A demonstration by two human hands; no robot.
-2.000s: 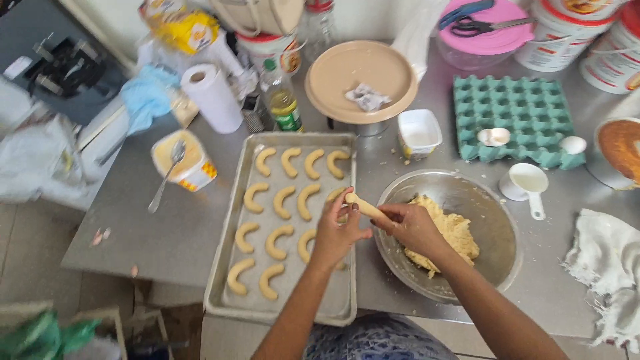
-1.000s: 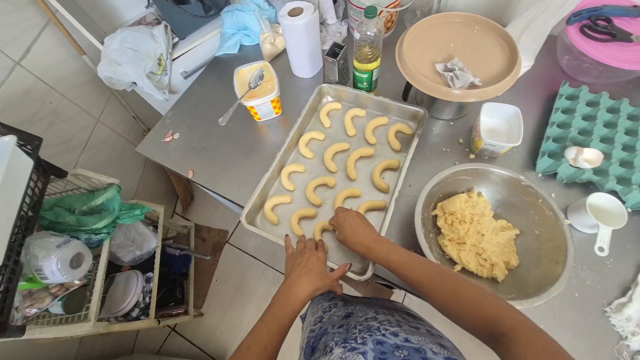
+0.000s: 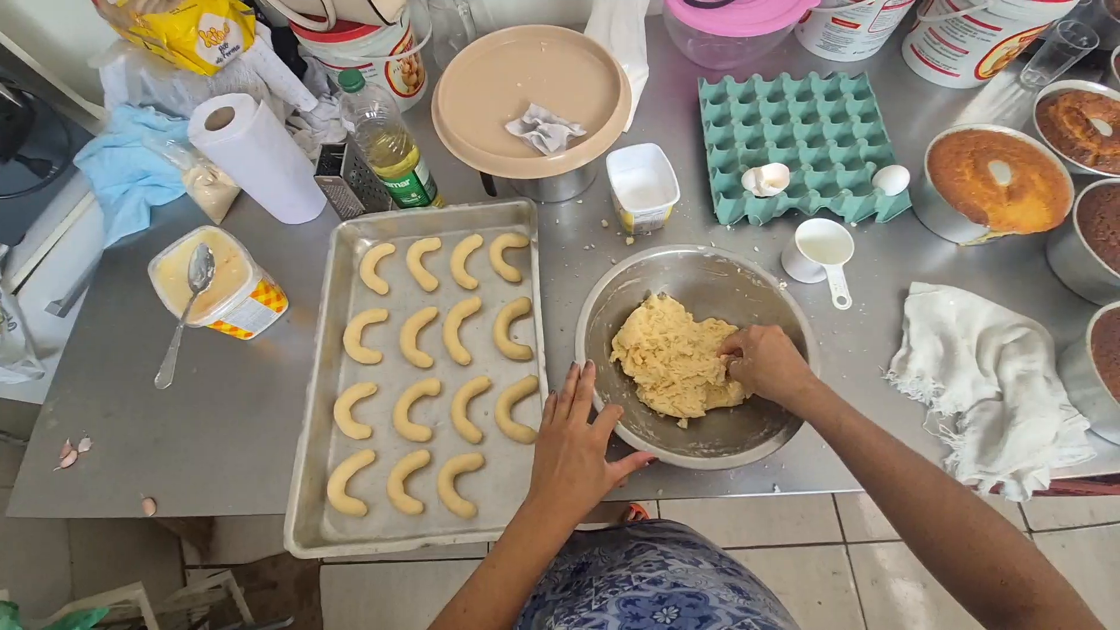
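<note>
My right hand [image 3: 770, 363] reaches into a stainless steel mixing bowl [image 3: 792, 319], its fingers sunk in the right edge of a lump of yellow dough [image 3: 669, 354]. The fingertips are partly hidden, and a pinch of dough seems to be between them. With fingers spread and nothing held, my left hand [image 3: 579, 442] rests between the bowl's left rim and an aluminium baking tray [image 3: 306, 429]. Rows of crescent-shaped dough pieces [image 3: 455, 486] lie on the tray; the bottom row has three, leaving bare metal at its right end.
Left of the tray stands a tub of margarine [image 3: 219, 284] with a spoon [image 3: 188, 306]. Behind are an oil bottle [image 3: 385, 140], a box grater [image 3: 350, 179] and a lidded pot [image 3: 534, 96]. An egg tray [image 3: 792, 140], measuring cup [image 3: 821, 249], white cloth [image 3: 989, 376] and cakes [image 3: 997, 179] are at the right.
My right hand has moved from the baking tray into the bowl's dough. My left hand has moved from the tray's near edge to beside the bowl. The view has shifted.
</note>
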